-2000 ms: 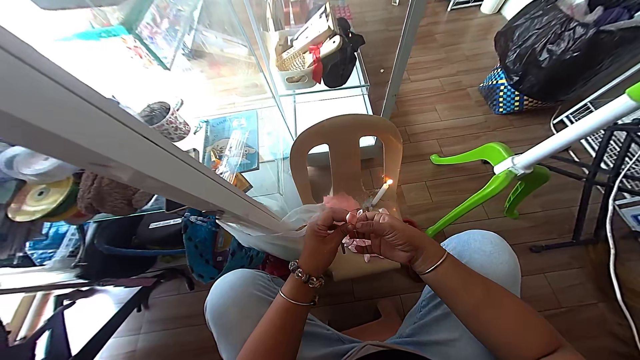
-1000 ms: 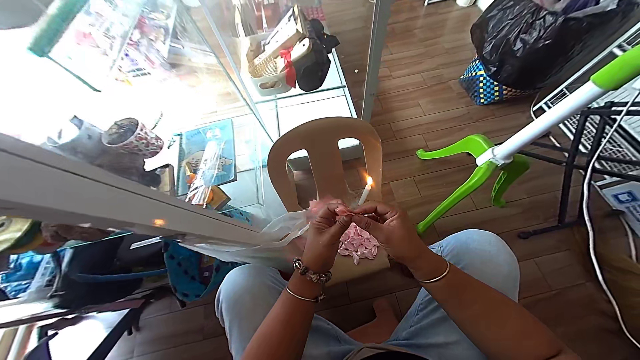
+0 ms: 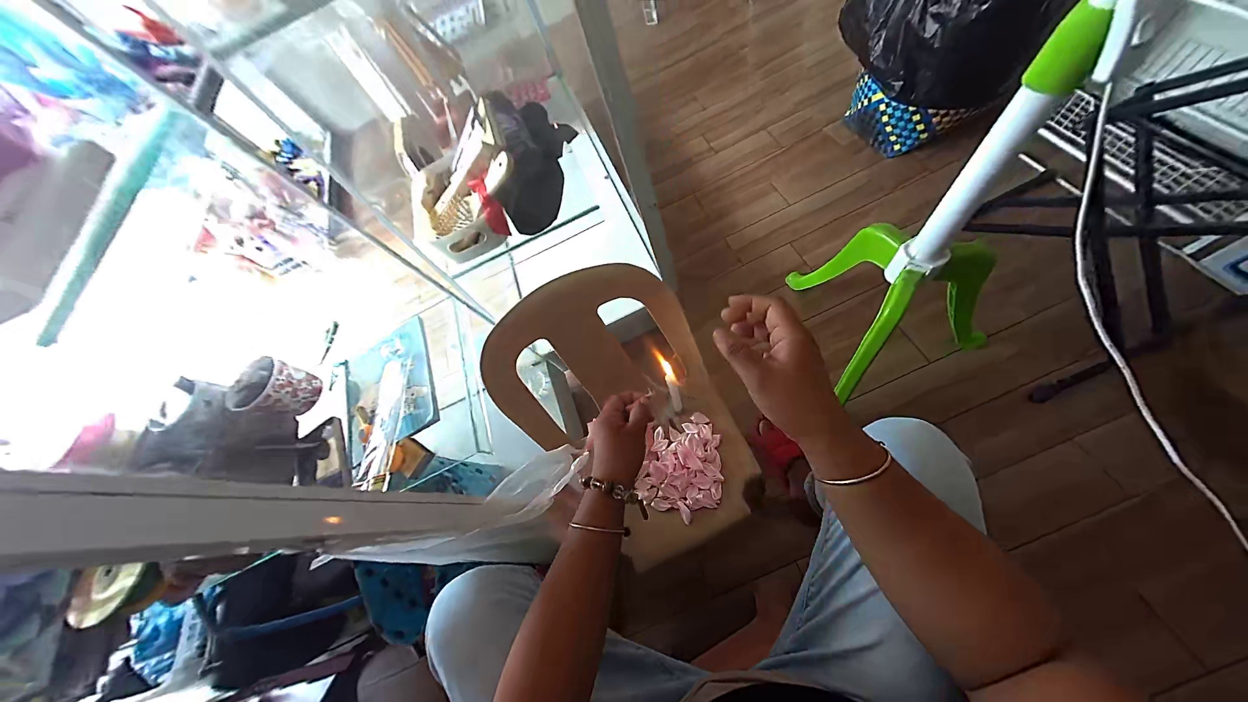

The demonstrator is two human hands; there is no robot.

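A lit candle (image 3: 675,392) stands on the seat of a beige plastic chair (image 3: 575,302). Just in front of it lies a pile of pink folded petals (image 3: 682,468), apparently ribbon or fabric. My left hand (image 3: 620,437) is beside the flame, its fingertips pinched on a small pale pink piece, mostly hidden by the fingers. My right hand (image 3: 770,353) is raised to the right of the candle, over the chair's right side, with its fingers curled; whether it holds anything cannot be told.
A glass display case (image 3: 546,234) with a white basket (image 3: 468,239) stands behind the chair. White sheer material (image 3: 526,502) hangs at the left. A green-footed stand (image 3: 912,263) is at the right, near a black plastic bag (image 3: 946,58) and a white cable (image 3: 1102,322).
My hands were together in front of the candle; now they are apart, the right one moved off to the right. More of the petal pile shows.
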